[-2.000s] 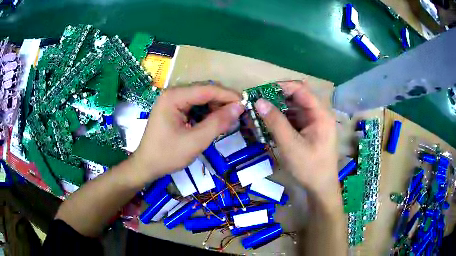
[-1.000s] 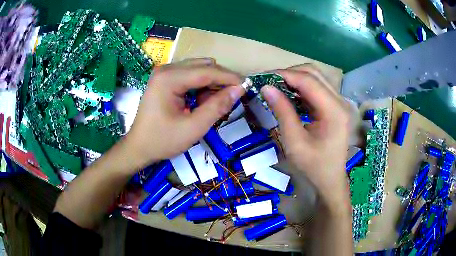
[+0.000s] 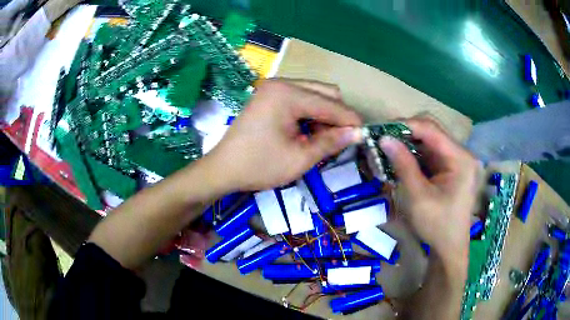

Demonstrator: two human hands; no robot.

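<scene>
My right hand (image 3: 431, 162) holds a small green circuit board (image 3: 390, 134) between thumb and fingers. My left hand (image 3: 287, 134) pinches a tiny white lead plug (image 3: 364, 132) at the board's left edge; whether it is seated cannot be told. A bit of blue shows inside my left hand's curled fingers, mostly hidden. Below the hands lies a heap of blue battery cells (image 3: 290, 270), several with white pads (image 3: 349, 275) and thin red, black and yellow-orange leads.
Green board panels (image 3: 137, 94) are piled at left on printed packaging. More panels (image 3: 494, 244) and blue cells (image 3: 540, 275) lie at right. A green belt (image 3: 406, 37) runs behind the brown cardboard (image 3: 375, 81), with a grey post (image 3: 525, 134) at right.
The view has shifted, so hands and heap sit further right in the picture. Both hands stay together at the board, which has tilted slightly. The pink parts at far left have left the view.
</scene>
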